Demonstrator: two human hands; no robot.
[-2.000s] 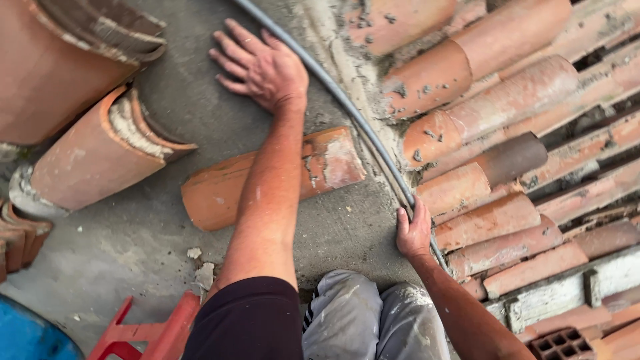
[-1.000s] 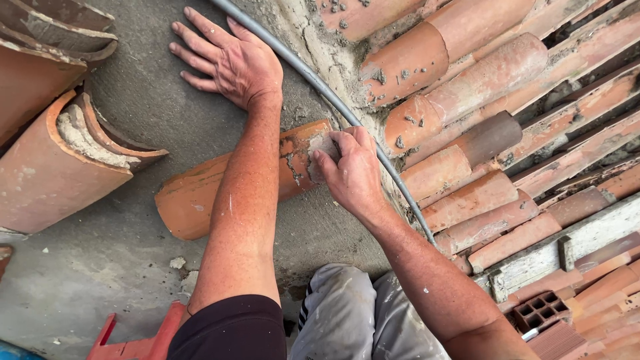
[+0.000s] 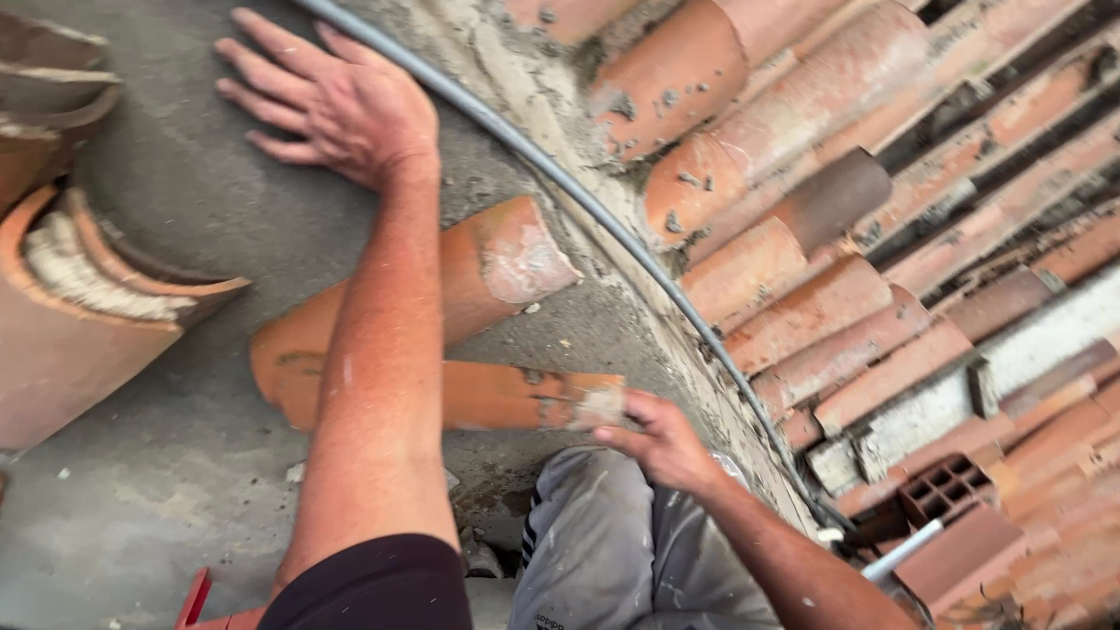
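My right hand [image 3: 661, 437] grips the mortar-stained end of a curved clay roof tile [image 3: 503, 395]. That tile reaches left beneath my left forearm, which hides part of it. Just above it, a second curved clay tile [image 3: 516, 258] lies on the grey concrete surface, with a pale crust at its right end. My left hand [image 3: 350, 109] rests palm down on the concrete, fingers spread and holding nothing, beside a grey flexible conduit [image 3: 560, 175].
Stacked clay tiles [image 3: 96, 324] stand at the left. Rows of roof tiles [image 3: 787, 114] fill the right, beyond the conduit and a mortar edge. A hollow clay brick [image 3: 945, 490] lies lower right. Part of a red plastic object [image 3: 197, 595] shows at lower left.
My right hand has gone from the conduit to a tile end and now holds a tile angled away from the one beside it. Only one tile showed there before. My left hand stays on the concrete.
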